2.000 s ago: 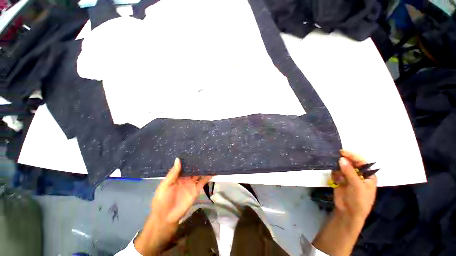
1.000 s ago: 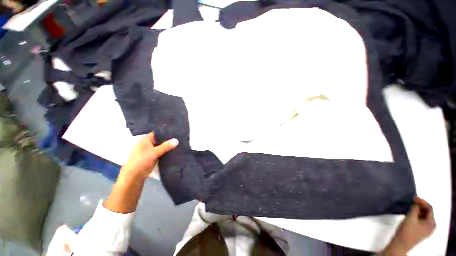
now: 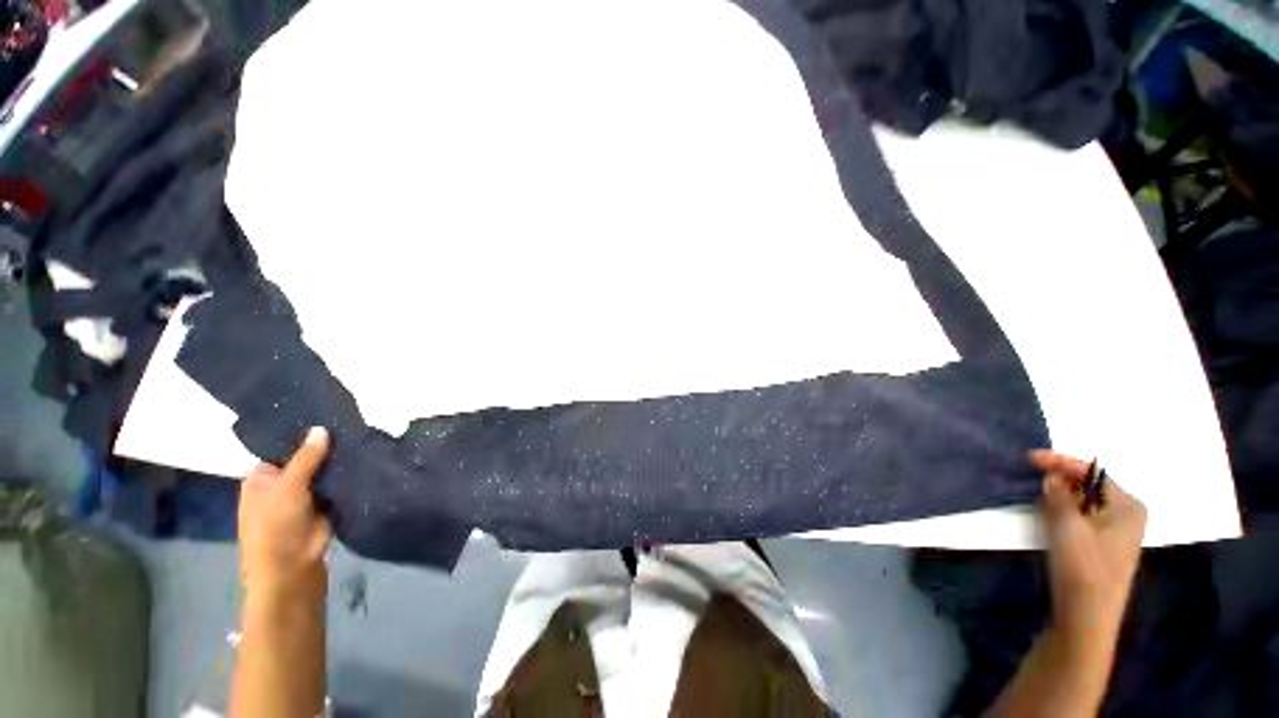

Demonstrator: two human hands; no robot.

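Observation:
A dark, pale-flecked garment [image 3: 673, 456] lies spread over the white table, its wide band along the near edge. White lining [image 3: 575, 211] fills the area inside the dark border. My left hand [image 3: 285, 512] grips the band's left part, thumb on top, fingers hidden beneath. My right hand [image 3: 1091, 526] pinches the near right corner of the garment. Small dark snips [image 3: 1093, 485] stick out of my right hand; most of them is hidden in the palm.
The white table [image 3: 1108, 337] has a curved right edge. Dark garments [image 3: 968, 63] are heaped at the far side, with more dark cloth at the far left and beyond the right edge. A green sack [image 3: 70, 617] stands on the grey floor at the left.
The view has shifted. My left hand has moved from the side panel to the garment's lower left, now gripping it. The side panel and lining lie differently. My right hand still holds the right corner.

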